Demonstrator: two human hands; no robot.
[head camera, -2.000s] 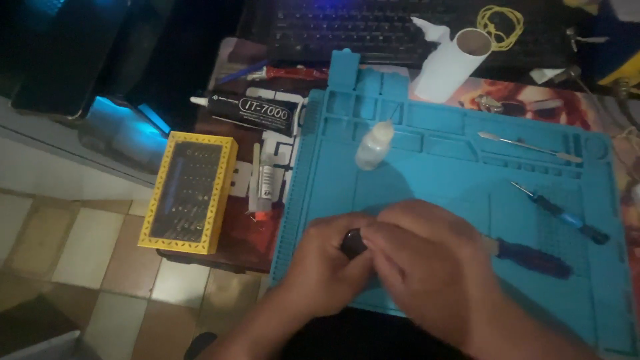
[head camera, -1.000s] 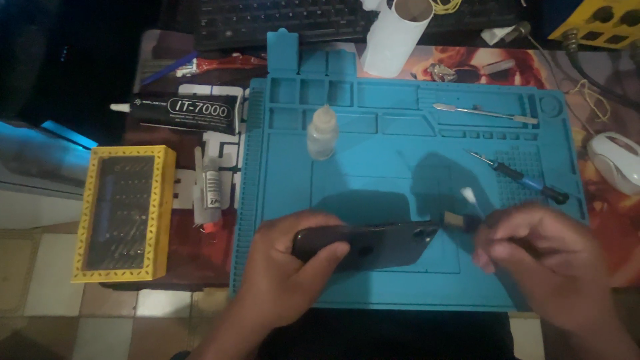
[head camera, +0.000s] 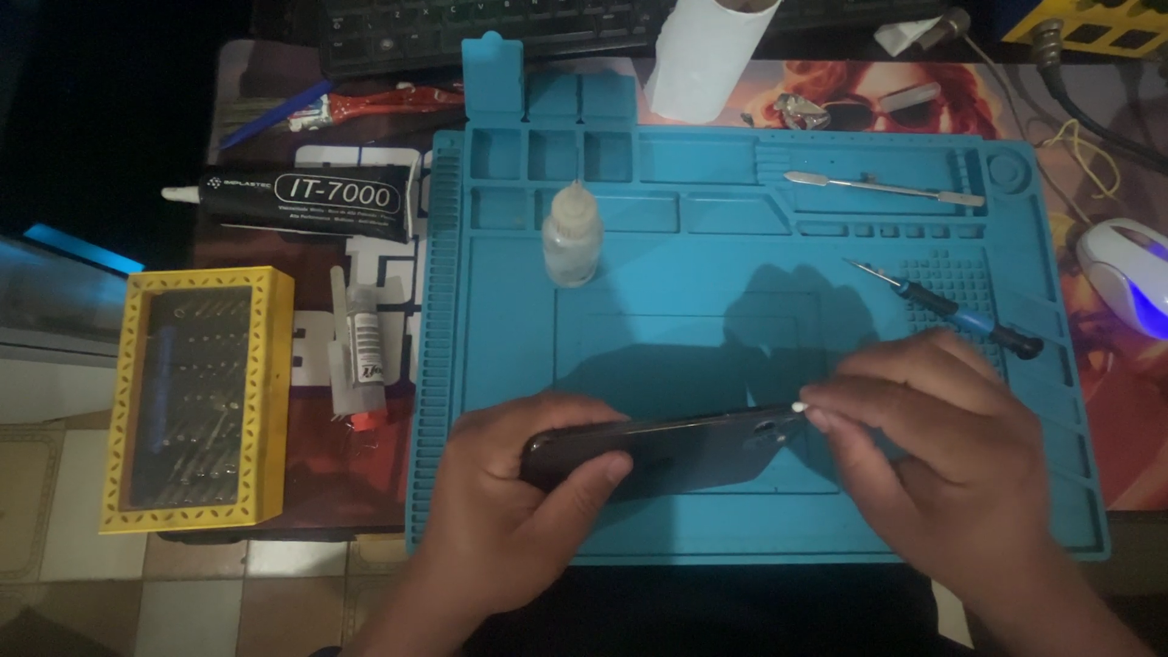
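Note:
A dark smartphone (head camera: 675, 452) is tilted over the blue silicone repair mat (head camera: 511, 538), its camera end to the right. My left hand (head camera: 538, 493) grips its left end, thumb across the back. Between the thumb and fingers of my right hand (head camera: 931, 438) is a small white-tipped item (head camera: 799, 407), perhaps a cotton swab, at the phone's upper right corner; most of it is hidden by the fingers. Beyond the phone a translucent dropper bottle (head camera: 573, 237) stands upright on the mat. A blue-and-black precision screwdriver (head camera: 958, 315) lies past my right hand.
A metal spudger (head camera: 885, 188) rests across the mat's upper trays. To the left are a yellow-framed bit case (head camera: 196, 401), a black adhesive tube (head camera: 310, 199) and a syringe (head camera: 365, 351). Behind stand a white paper roll (head camera: 712, 59) and a keyboard (head camera: 456, 32); a white mouse (head camera: 1127, 274) is at right.
My hands, together around a dark thing two seconds ago, are now apart. Since one second ago, my right hand has brought the white tip in to the phone's corner.

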